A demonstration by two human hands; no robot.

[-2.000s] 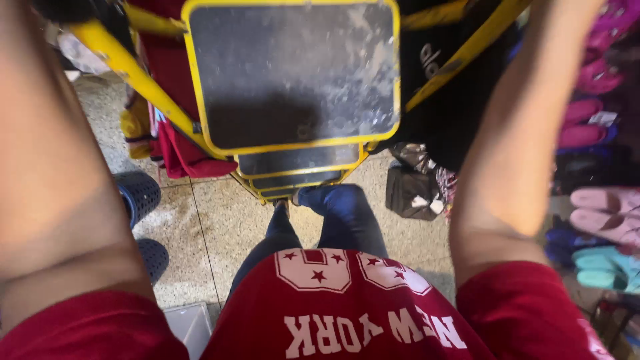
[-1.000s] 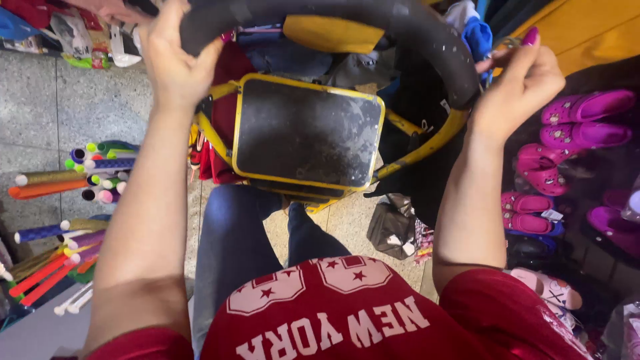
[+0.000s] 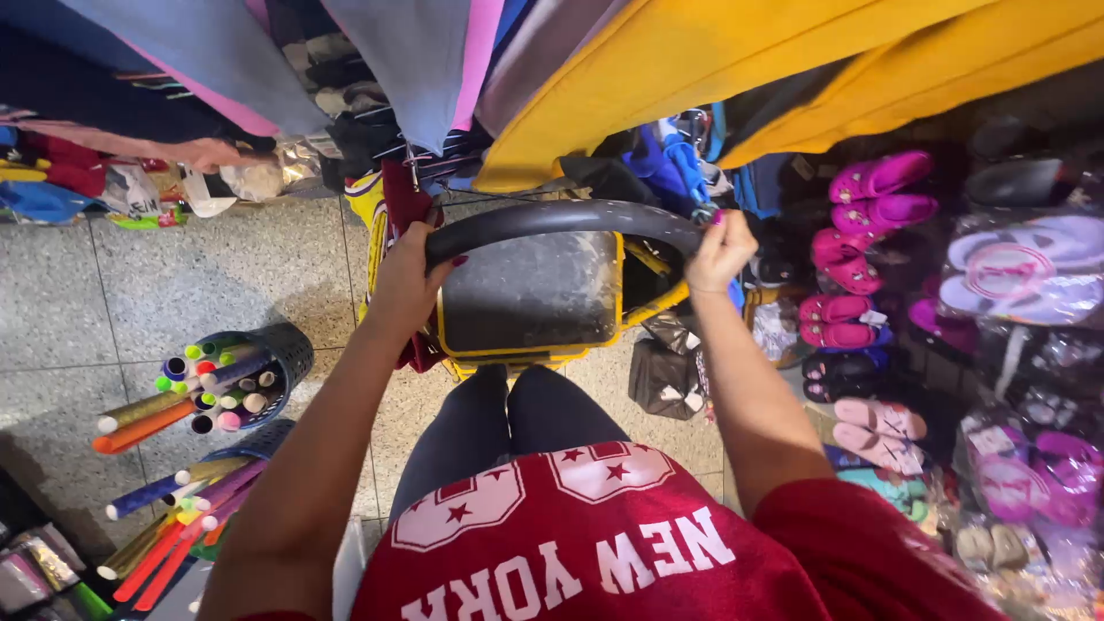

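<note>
A yellow-framed stepladder with a dark, scuffed top platform stands directly before my legs. Its curved, black-padded handrail arches over the platform. My left hand grips the left end of the rail, the thumb on the inner side. At the right end, my right hand has its fingers closed on the rail. Blue fabric hangs just behind that hand. Dark red and yellow cloth hangs beside the ladder's left side.
Grey and yellow garments hang overhead in front. Blue baskets of coloured rolls stand on the tiled floor at left. Pink clogs and other footwear line the right side. A black bag lies right of the ladder.
Two seconds ago both hands were out of view or cut off at the top edge; now both are on the handrail. The view has shifted, showing the hanging garments and the baskets of rolls.
</note>
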